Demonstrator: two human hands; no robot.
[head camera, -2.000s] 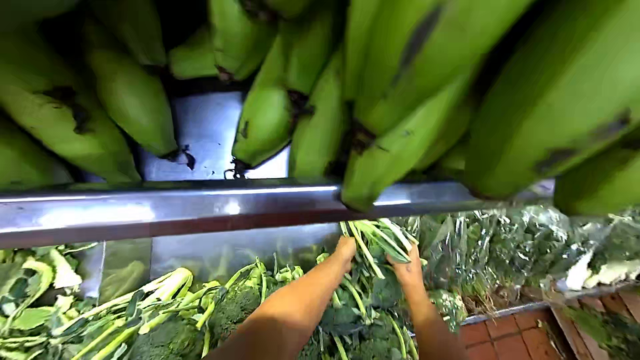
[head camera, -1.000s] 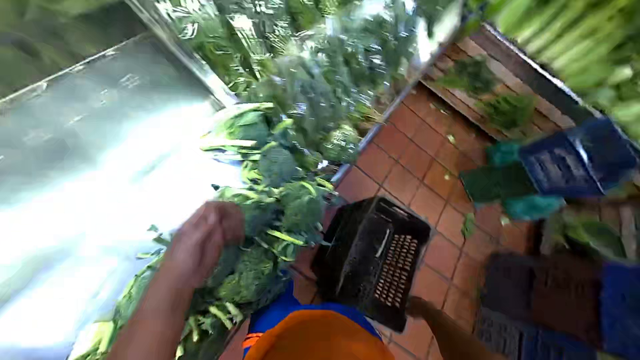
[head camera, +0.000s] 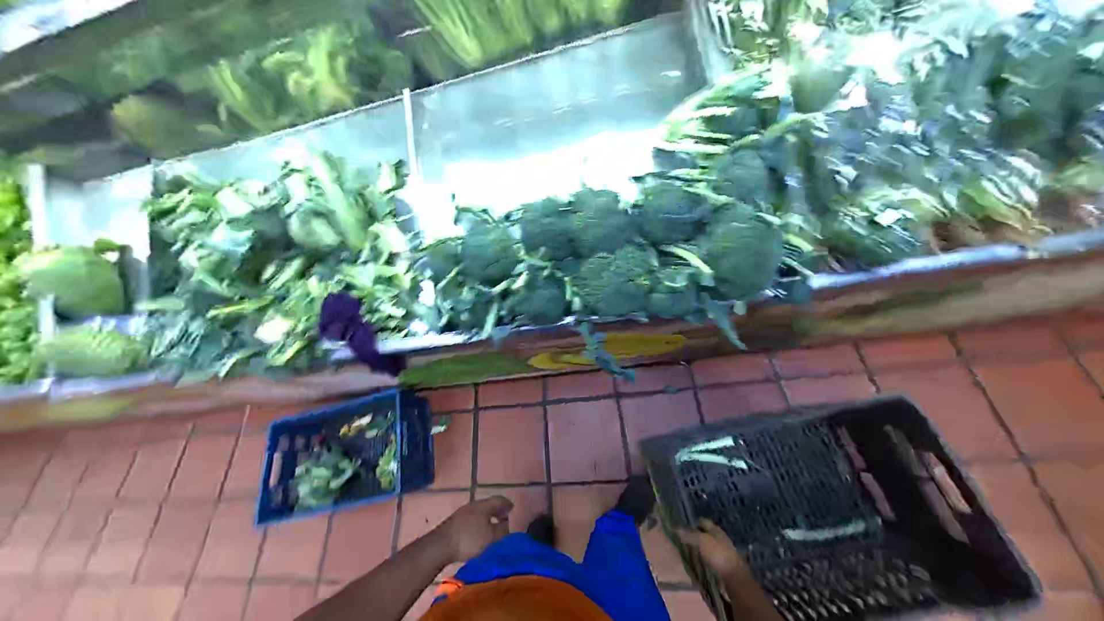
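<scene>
At the lower right, my right hand (head camera: 714, 548) grips the near-left rim of a black plastic crate (head camera: 966, 517), which holds a few pale green leaf scraps. My left hand (head camera: 474, 528) hangs half curled in front of my blue trousers, with nothing seen in it; its fingers are blurred. Left of it, a blue plastic crate (head camera: 336, 511) with leaf scraps stands on the floor. Beyond both hands, broccoli heads (head camera: 604, 259) are piled along the front of the display shelf.
Leafy cauliflower (head camera: 285, 241) lies left of the broccoli, and bagged greens (head camera: 931, 147) lie to its right. A purple cloth (head camera: 355, 332) hangs over the metal shelf edge (head camera: 914, 266). Red floor tiles (head camera: 586, 440) run below the display.
The view has swung widely. Two seconds ago both hands were at green stalks over the broccoli. My left hand has since come down from the display, and my right hand has remained at the black crate's rim since one second ago.
</scene>
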